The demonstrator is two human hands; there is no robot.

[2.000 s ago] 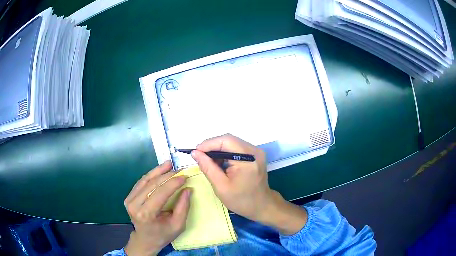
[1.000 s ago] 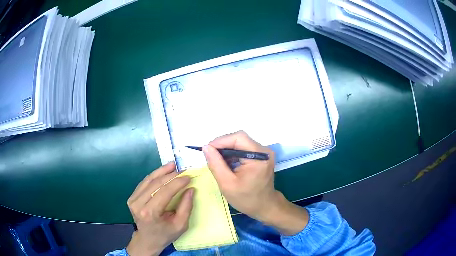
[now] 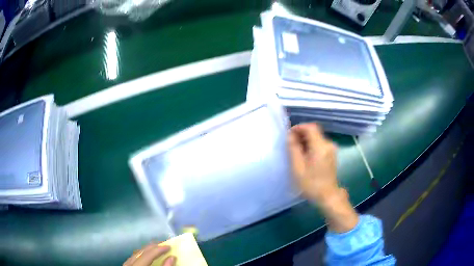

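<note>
A grey back cover, glaring white in part, lies on a white interleaf sheet at centre, slanted and blurred. My right hand is blurred at its right edge, with the fingers closed on that edge. The tweezers cannot be made out. My left hand is cut off by the bottom edge and holds the pale yellow sticker sheet close to the cover's lower left corner.
A stack of covers stands behind and right, close to the centre cover's upper right corner. Another stack stands at left. A white strip crosses the green bench. Clear film and a pale device show at the back.
The view has shifted, showing more of the bench's far side. My right hand has gone from the cover's lower left to its right edge. The cover is more slanted. My left hand sits lower.
</note>
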